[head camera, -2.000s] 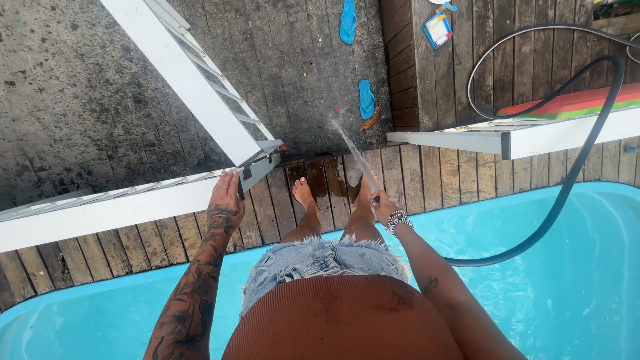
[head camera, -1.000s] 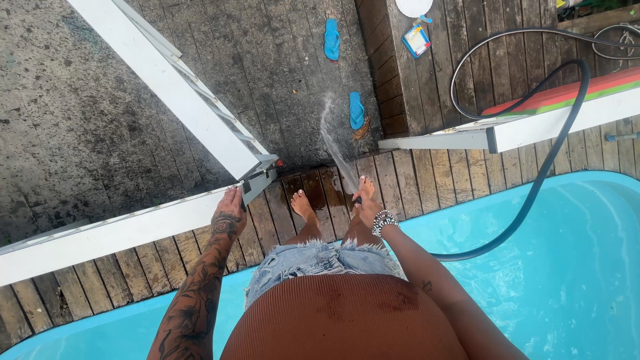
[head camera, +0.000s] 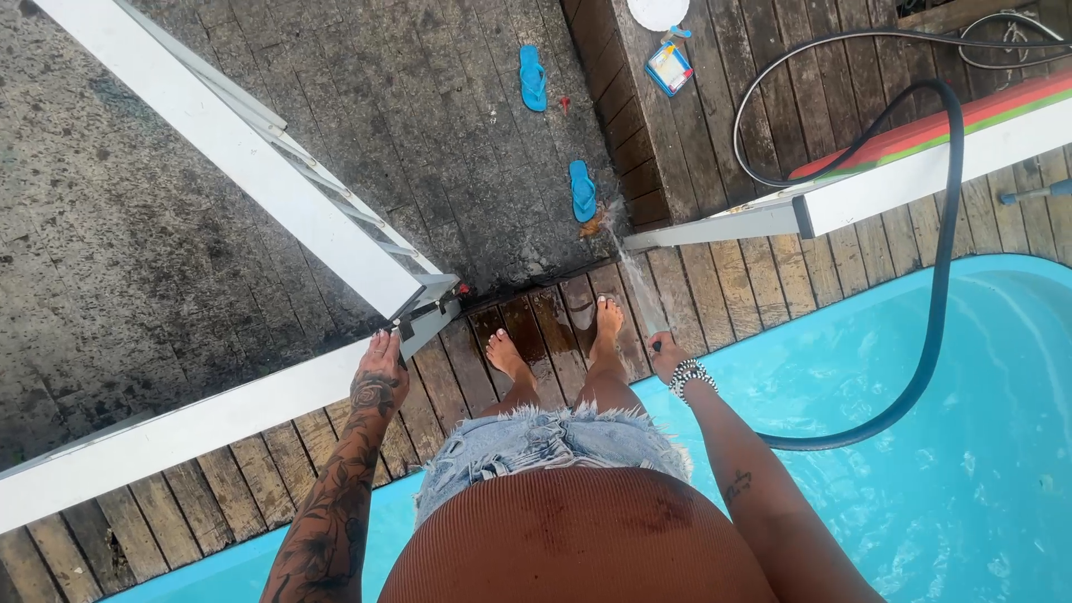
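My left hand (head camera: 383, 360) rests on the end of a white gate's top rail (head camera: 193, 431), by its hinge or latch, fingers laid over the edge. Whether it grips the rail is hard to tell. My right hand (head camera: 667, 356) is closed on the nozzle end of a dark garden hose (head camera: 909, 402). A jet of water (head camera: 641, 285) leaves it toward the boards and the stained paving. The hose loops over the pool at the right. My bare feet (head camera: 609, 318) stand on wet deck boards between the two hands.
Behind and beside me lies a blue pool (head camera: 963, 352). Two blue flip-flops (head camera: 583, 191) lie on the paving, near a dry leaf (head camera: 593, 223). A second white gate or rail (head camera: 930, 176) stands at the right. On the raised deck are a small blue-edged box (head camera: 669, 69) and a white round object (head camera: 659, 12).
The water jet now points more to the right, landing beside the lower flip-flop and the leaf. My right hand has moved right, away from my foot. My left hand stays at the gate's rail.
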